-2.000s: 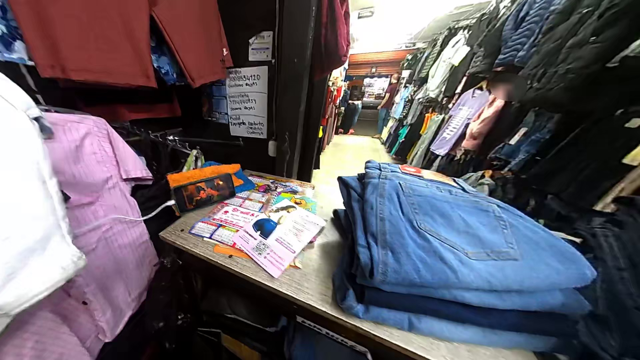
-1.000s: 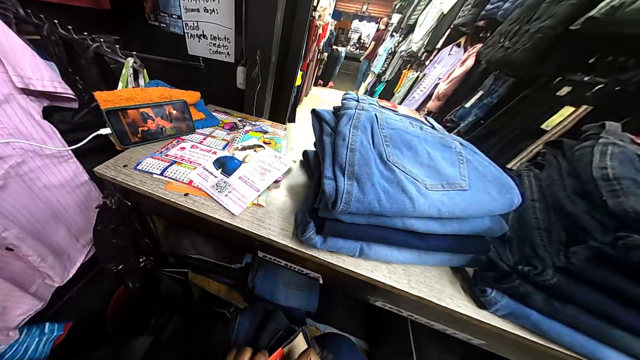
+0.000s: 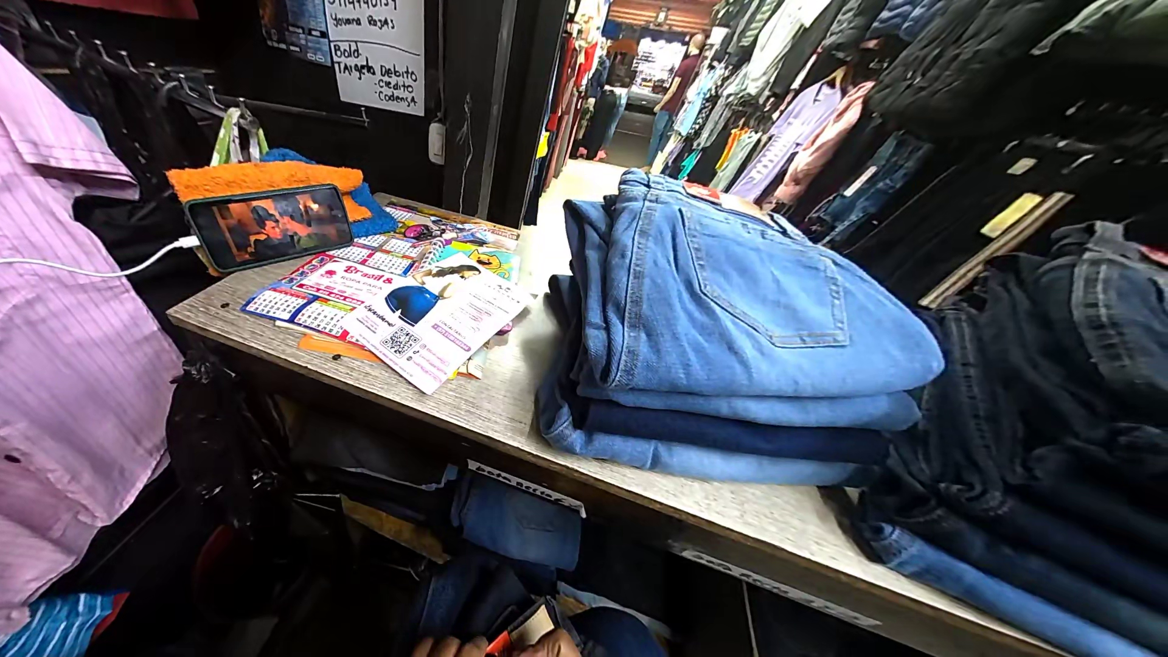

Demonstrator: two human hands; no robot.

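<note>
At the bottom edge, my left hand (image 3: 449, 647) has its fingers curled at dark blue jeans (image 3: 474, 593). Close beside it on the right, my right hand (image 3: 553, 644) grips a tan and red tag (image 3: 529, 628) on the jeans. Only fingertips show; the rest of both hands is cut off by the frame. Above them, on the wooden counter (image 3: 438, 406), stands a stack of folded blue jeans (image 3: 757, 292). Left of the stack lie printed flyers (image 3: 429, 319), and a phone (image 3: 272, 226) leans against an orange cloth (image 3: 265, 181).
Folded jeans (image 3: 516, 525) fill a shelf under the counter. Dark jeans (image 3: 1031, 438) are piled at the right. A pink striped shirt (image 3: 82, 347) hangs at the left, with a white cable (image 3: 100, 272) running past it to the phone. Clothes racks line the aisle beyond.
The view has tilted down since two seconds ago. My hands, absent from the oldest frame, show at the bottom edge one second ago and now, at the jeans and tag.
</note>
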